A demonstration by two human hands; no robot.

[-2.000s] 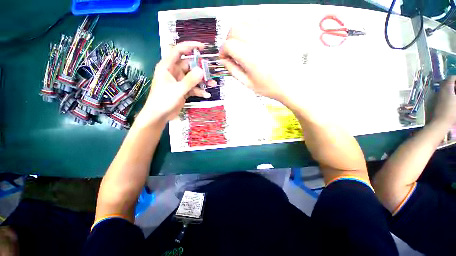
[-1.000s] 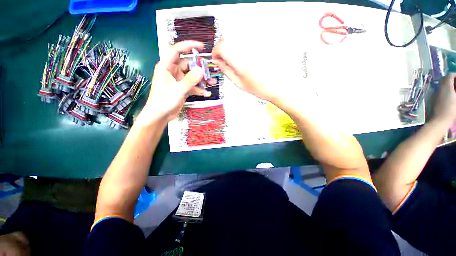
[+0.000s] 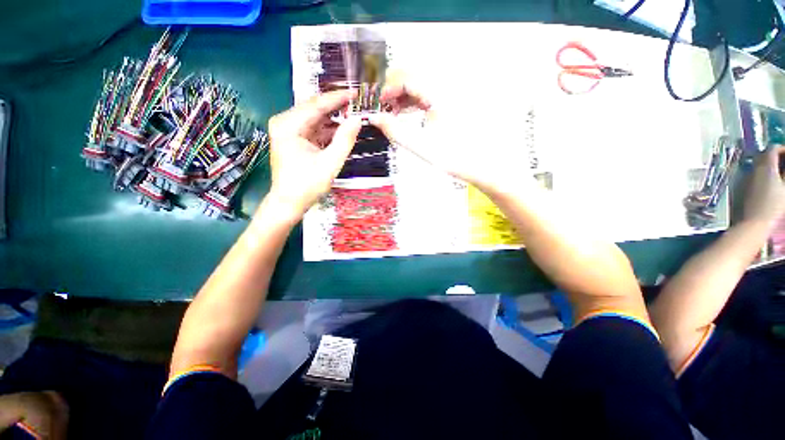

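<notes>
My left hand (image 3: 310, 146) and my right hand (image 3: 406, 120) hold a connector housing (image 3: 367, 114) between their fingertips, over the left end of the white wire tray (image 3: 482, 51). Wire tails rise from the housing, away from me, and are blurred. Dark red wires (image 3: 336, 64) lie partly behind it. Black wires (image 3: 375, 159) lie just nearer to me, and red wires (image 3: 363, 219) at the near edge. Yellow wires (image 3: 489, 215) lie beside my right forearm, which partly hides them.
Wired connectors (image 3: 176, 168) are heaped on the green mat (image 3: 129, 258) at left. A blue bin (image 3: 202, 10) is at the far left. Red-handled scissors (image 3: 581, 69) and part-wired connectors (image 3: 710, 193) lie on the tray's right. A neighbour's arm (image 3: 719, 258) is at right.
The housing has turned so that its wires point away from me instead of right. My right hand has closed in on it. The view has shifted slightly, moving the tray right and down in the picture.
</notes>
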